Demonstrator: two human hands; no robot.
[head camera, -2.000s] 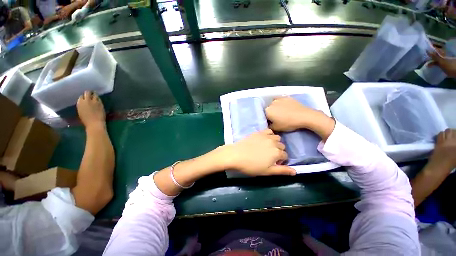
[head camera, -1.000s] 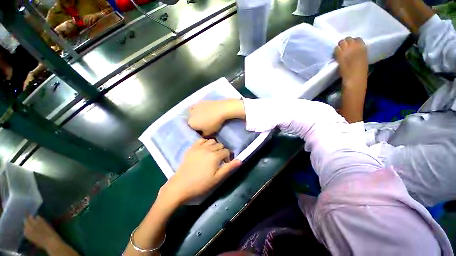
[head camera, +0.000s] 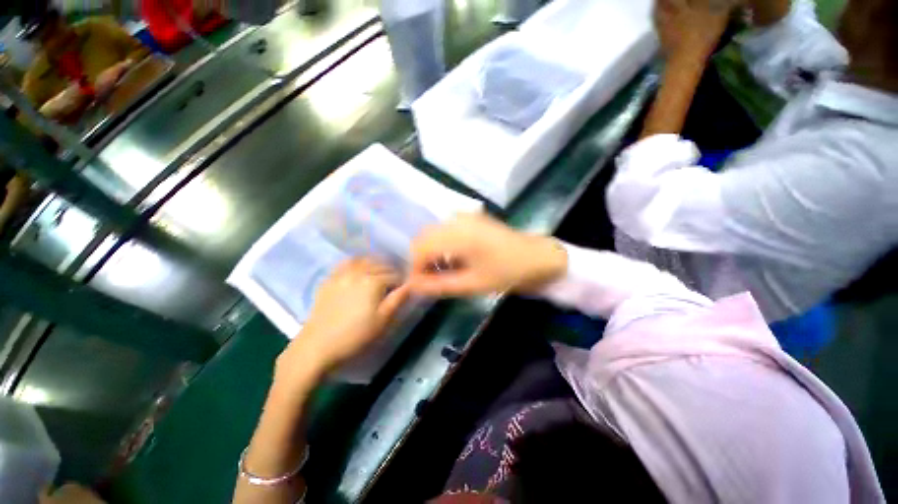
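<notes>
A white foam box (head camera: 281, 219) lies tilted in view on the green bench edge. Two wrapped units (head camera: 372, 212) in thin whitish bags lie side by side in it. My left hand (head camera: 350, 310) rests over the near side of the box, fingers bent. My right hand (head camera: 482, 258) is beside it, over the near right corner, its fingertips close to my left fingers. Both hands are blurred, and I cannot tell whether they pinch the bag. The near wall is partly hidden under them.
Another foam box (head camera: 463, 148) with a bagged unit (head camera: 522, 87) stands at the upper right, near a person in white sleeves (head camera: 729, 202). A standing bag (head camera: 414, 49) is on the shiny line. Green uprights (head camera: 108, 295) are at left. A foam box edge (head camera: 22, 448) shows lower left.
The view has turned and shifted. My right hand has moved out from between the units to the near side of the box. The neighbour's hand has left the foam box at right.
</notes>
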